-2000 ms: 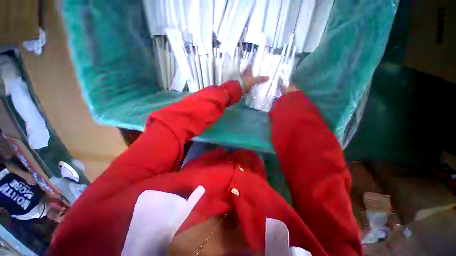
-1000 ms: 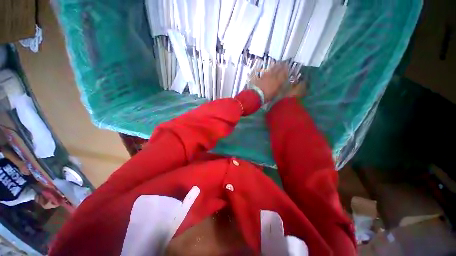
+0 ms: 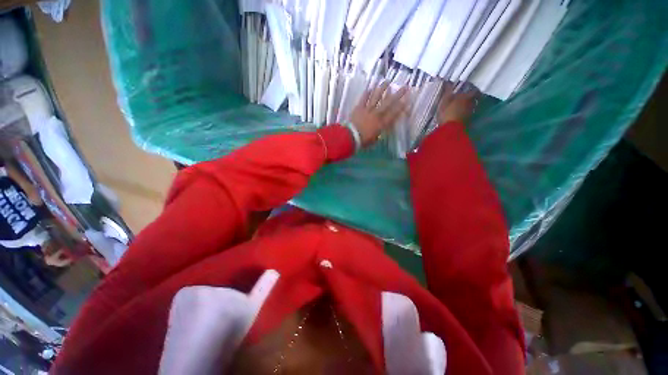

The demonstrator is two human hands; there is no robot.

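White flat stems (image 3: 322, 80) stand packed side by side in two rows in the green-lined bin (image 3: 190, 124). My left hand (image 3: 377, 113) lies over the stems in the near row, fingers spread and pointing away from me. My right hand (image 3: 455, 106) is at the right end of that row, partly under the stems of the far row. Several stems stand between my two hands. The fingertips of both hands are blurred, and it is not clear whether either hand grips a stem.
Brown cardboard (image 3: 95, 110) lies left of the bin. Beyond it is a green belt with white pieces (image 3: 66, 161) on it. Another person's hand (image 3: 58, 256) shows at the far left. Cardboard cartons (image 3: 593, 315) are at the lower right.
The bin appears shifted and turned in view. Since one second ago my left hand has moved slightly left and its fingers have spread. My hands are a little farther apart, with stems between them.
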